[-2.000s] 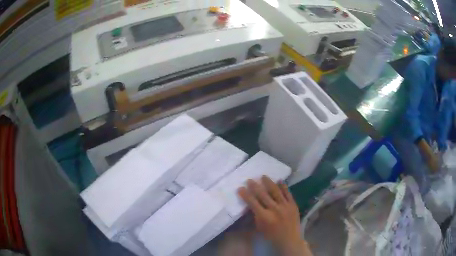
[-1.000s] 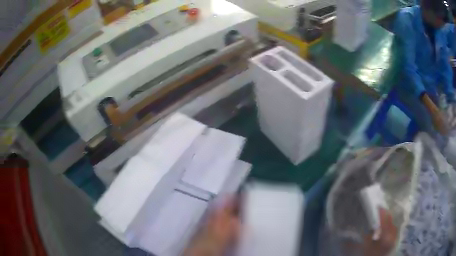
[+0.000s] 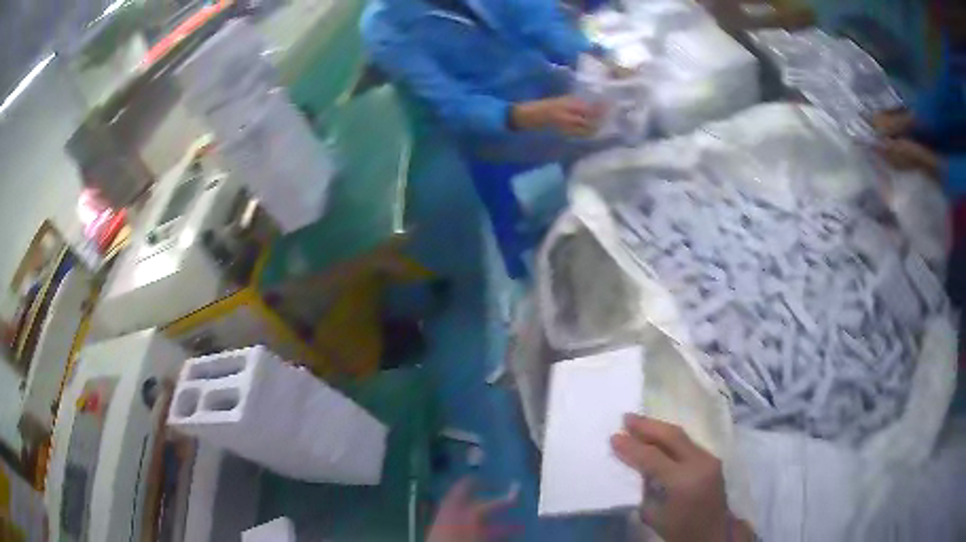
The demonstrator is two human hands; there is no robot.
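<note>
A flat white blank point(image 3: 591, 434) with no visible openings stands near the middle bottom. My right hand point(image 3: 678, 476) grips its right edge, thumb on the face, in front of the sack's near side. My left hand point(image 3: 471, 517) is at the bottom edge, blurred and partly cut off, apart from the blank with its fingers spread. The woven sack point(image 3: 678, 318) is open on the right, heaped with small white waste slugs point(image 3: 784, 275).
A tall white stack of cleared inserts point(image 3: 307, 423) is on the green bench at lower left, holes showing at its end. White machines point(image 3: 175, 244) line the left. A coworker in blue point(image 3: 455, 64) works behind the sack; another person's hands point(image 3: 911, 148) show at far right.
The view has swung right, bringing the slug-filled sack into the middle. The blank has passed from beside my left hand to my right hand. The blank pile has mostly left view.
</note>
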